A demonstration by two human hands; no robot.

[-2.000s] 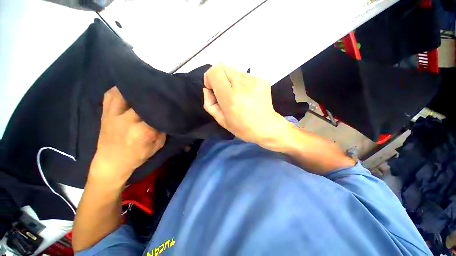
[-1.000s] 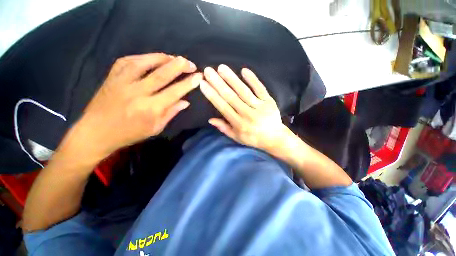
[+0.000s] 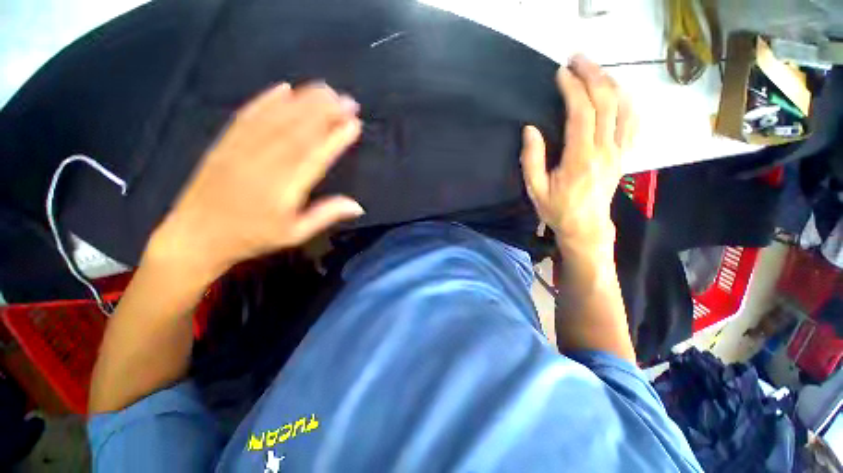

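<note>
The black fabric garment piece (image 3: 434, 120) lies spread over the white table (image 3: 665, 120) in front of me. A curved white-grey piping line (image 3: 54, 199) shows on its left part, and a short pale thread (image 3: 388, 39) lies near its top. My left hand (image 3: 268, 171) is over the middle-left of the fabric, slightly blurred, fingers apart, holding nothing. My right hand (image 3: 582, 148) is at the right edge of the fabric, fingers spread, thumb over the cloth, holding nothing.
Yellow-handled shears (image 3: 686, 42) lie at the back right beside an open cardboard box (image 3: 733, 88) of small parts. A red crate (image 3: 55, 346) is at lower left, and another red crate (image 3: 726, 286) at right. Dark fabric (image 3: 721, 406) is heaped at lower right.
The fabric is now spread flat, where two seconds ago it was bunched in my hands. In the last second my right hand has moved right, away from my left hand, to the fabric's edge.
</note>
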